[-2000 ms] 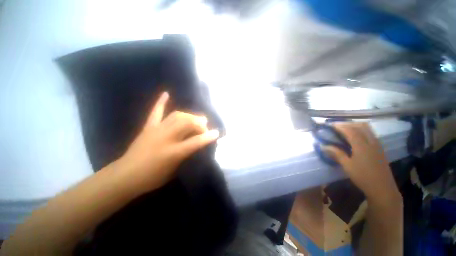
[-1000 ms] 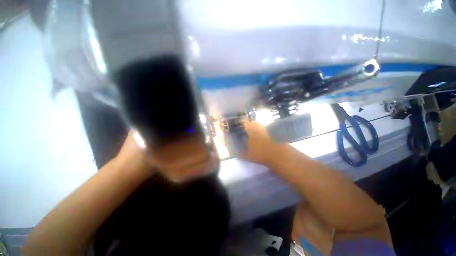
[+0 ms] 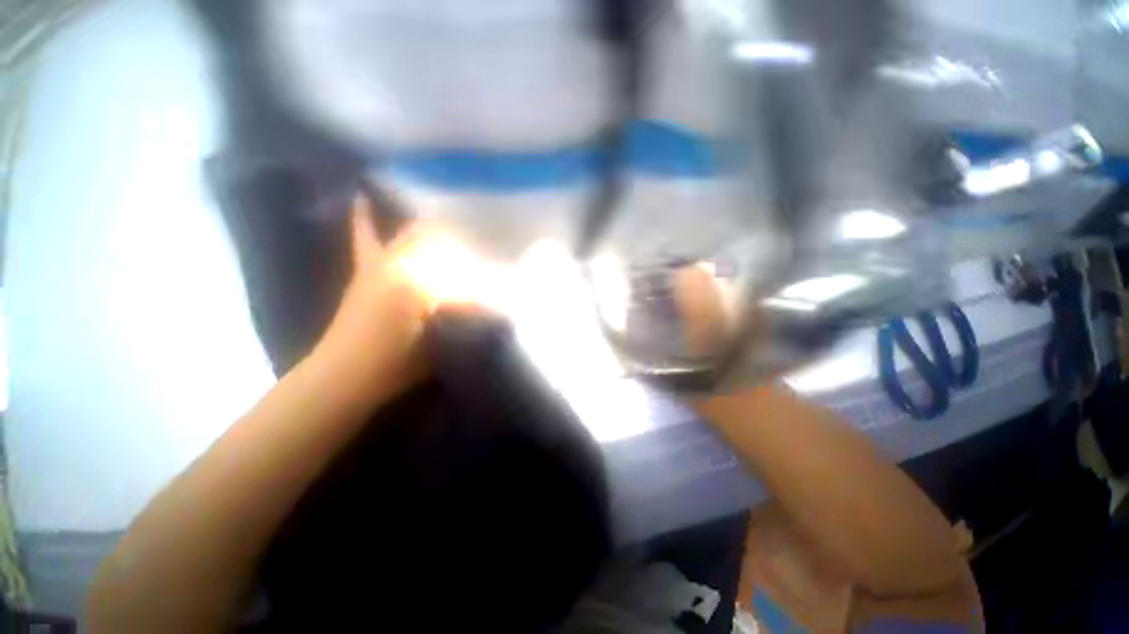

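Black cloth (image 3: 495, 458) lies over the table's front edge and hangs down at the middle; part of it shows behind my left hand. My left hand (image 3: 402, 279) rests on the cloth, its fingers partly lost in the lamp's glare; its grip cannot be told. My right hand (image 3: 712, 328) is at the needle area, blurred and partly hidden by shiny machine parts. The white sewing machine head (image 3: 495, 99) with a blue stripe fills the top. Scissors with blue loop handles (image 3: 926, 359) lie on the table at the right.
The white table (image 3: 124, 310) stretches to the left, with its front edge (image 3: 693, 464) crossing below the hands. A brown box with a blue band (image 3: 786, 576) stands under the table, partly behind my right forearm. Dark, unclear things are at the far right.
Since two seconds ago, my right hand has left the scissors and moved left to the needle area. The view has shifted over the machine head. My left hand stays at the cloth.
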